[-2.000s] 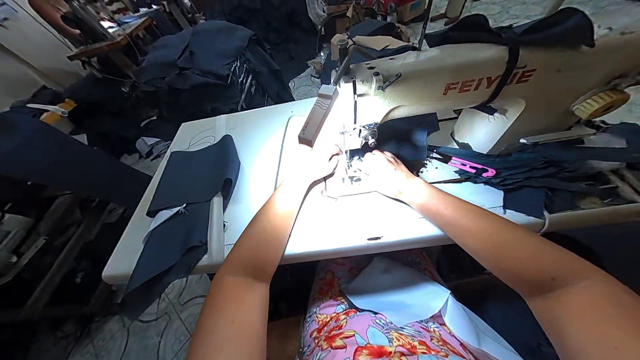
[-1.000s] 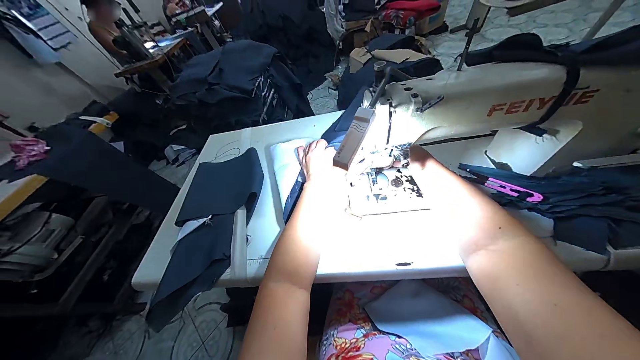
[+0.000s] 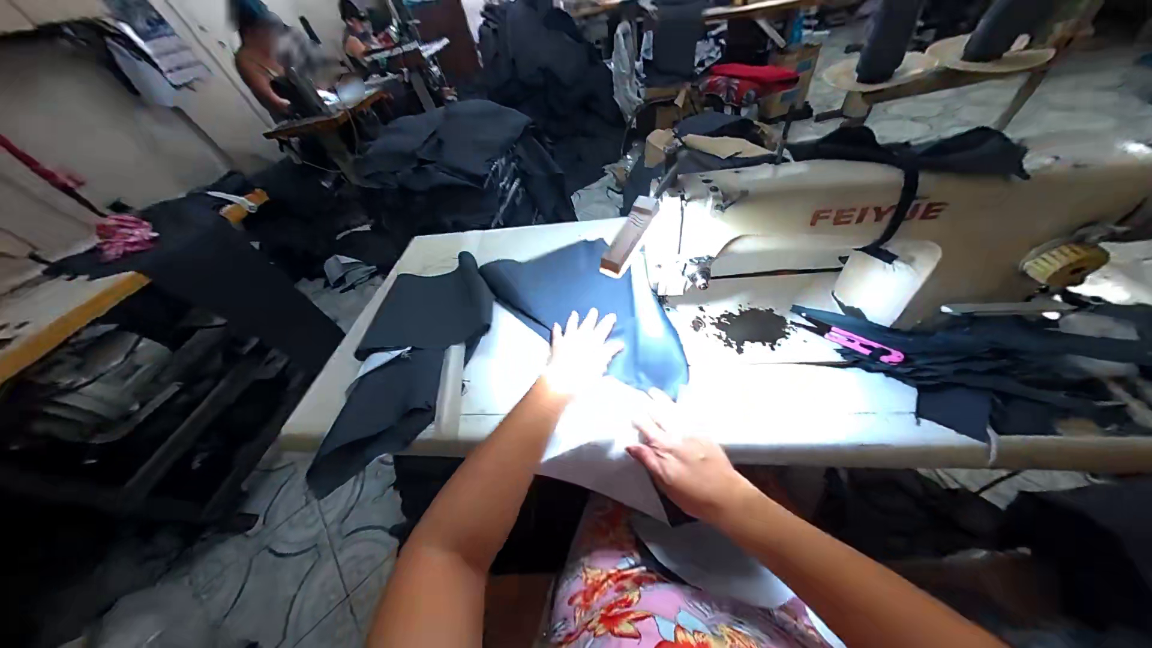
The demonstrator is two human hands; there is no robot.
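A dark blue fabric piece (image 3: 576, 288) lies on the white sewing table, left of the needle area of a Feiyue sewing machine (image 3: 801, 207). My left hand (image 3: 583, 346) rests on its lower part with fingers spread. At the table's front edge, my right hand (image 3: 679, 454) holds pale cloth (image 3: 598, 463) that hangs over the edge towards my lap; its thumb and fingers are close together on it. Glare hides where the pale cloth meets the blue piece. Further left lie dark fabric pieces (image 3: 423, 310), partly hanging off the table.
Pink-handled thread snips or a cutter (image 3: 864, 345) lie on dark fabric strips (image 3: 1008, 369) at the right. A lamp-like bar (image 3: 628, 236) juts above the table. Piles of dark fabric (image 3: 459, 162) stand behind, and a person (image 3: 261, 67) sits at another machine at the back left.
My left hand has moved towards the table's front and lies on blue fabric, now spread flat. My right hand has left the needle area for the front edge. The view has shifted.
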